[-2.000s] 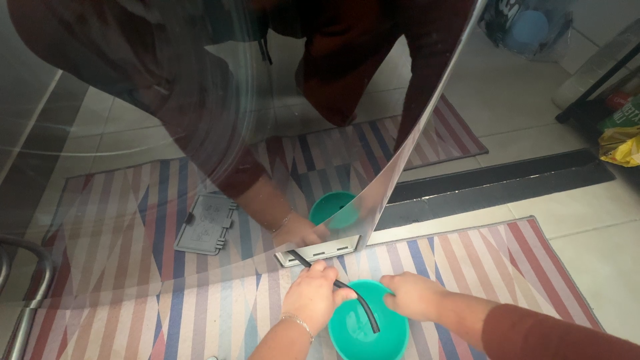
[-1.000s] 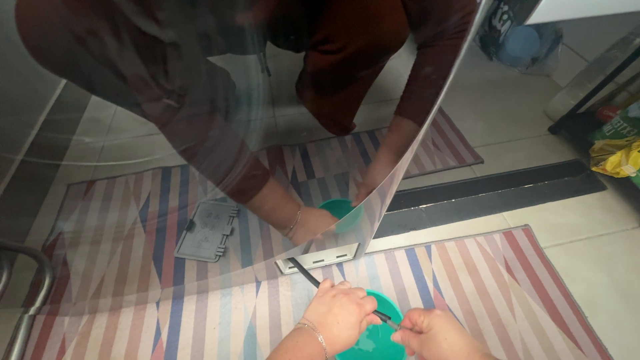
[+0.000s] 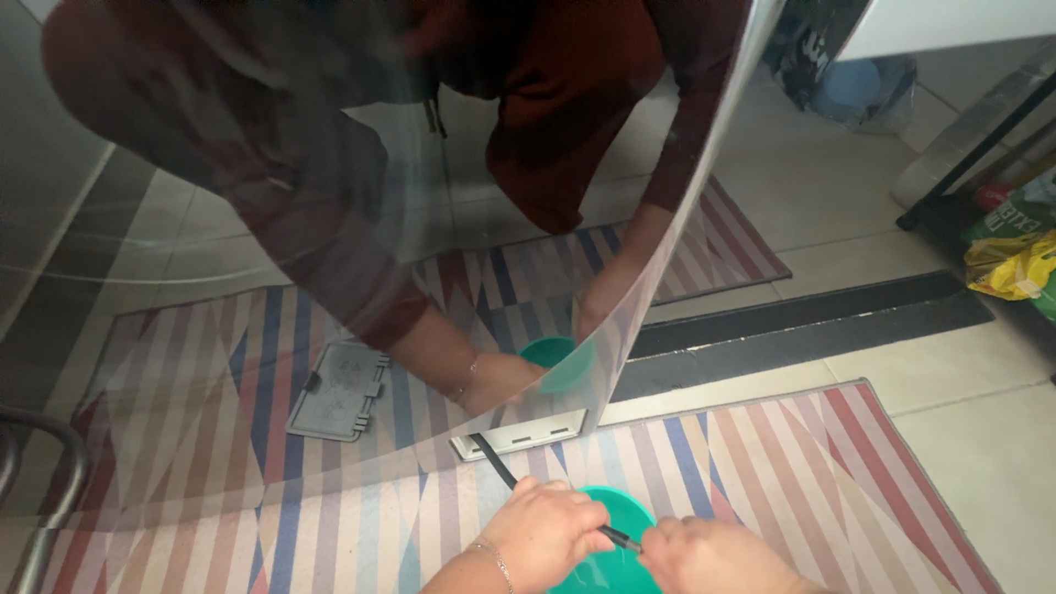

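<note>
A black rubber hose [image 3: 495, 460] comes out of the white-framed opening [image 3: 528, 437] low in a glossy dark appliance panel [image 3: 396, 272]. My left hand [image 3: 540, 532], with a thin bracelet at the wrist, is closed around the hose. Its end points right, where my right hand [image 3: 714, 554] pinches a small piece at the tip; the fingers hide most of that piece. Beneath both hands is a green plastic bowl [image 3: 615, 503] with a little clear liquid showing in it. The panel mirrors my arms, the bowl and a grey plastic cover.
A striped rug [image 3: 792, 462] lies under the bowl. A bent metal tube [image 3: 70, 454] stands at the left edge. Behind the rug runs a dark strip [image 3: 792, 338] on the tiled floor. At the right, a dark rack [image 3: 949, 186] holds a yellow and green bag [image 3: 1019, 264].
My right hand was at the bowl's rim two seconds ago and is now at the hose's tip. The hose end, which pointed down into the bowl, is now raised above it.
</note>
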